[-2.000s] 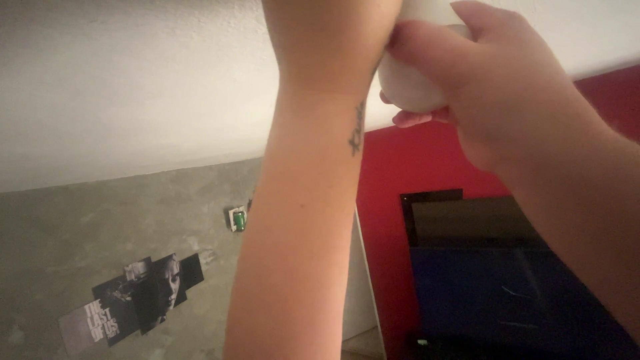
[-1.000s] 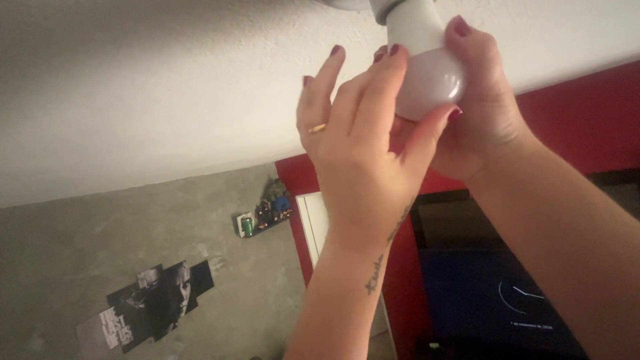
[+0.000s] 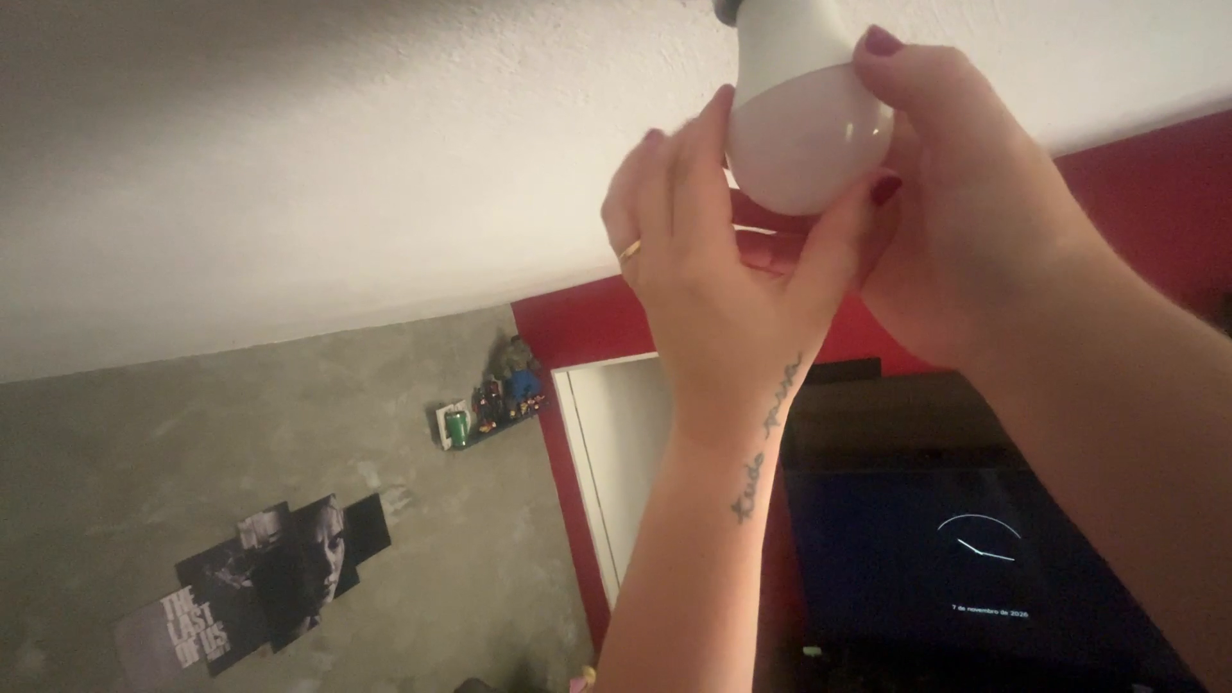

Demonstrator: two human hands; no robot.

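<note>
A white light bulb (image 3: 808, 135) hangs at the top of the view, its round diffuser pointing down and its neck meeting a dark socket (image 3: 728, 12) below the ceiling. My left hand (image 3: 722, 231), with a ring and dark nail polish, cups the bulb from the left and below, fingertips at its side. On the right, my right hand (image 3: 953, 173) grips the bulb, its thumb on the seam between the neck and the diffuser; its other fingers are mostly hidden behind the bulb and my left hand.
The white textured ceiling (image 3: 385, 173) spans the upper view. Beyond are a green-grey wall (image 3: 462, 539) with a split poster (image 3: 279, 568), a small shelf (image 3: 496, 428) with a green can and figures, a white door (image 3: 626, 414), red wall and a dark screen (image 3: 895, 539).
Two seconds ago my left forearm reached up past the frame's top edge. My left hand has since come down into view and closed in around the bulb. My right hand remains at the bulb.
</note>
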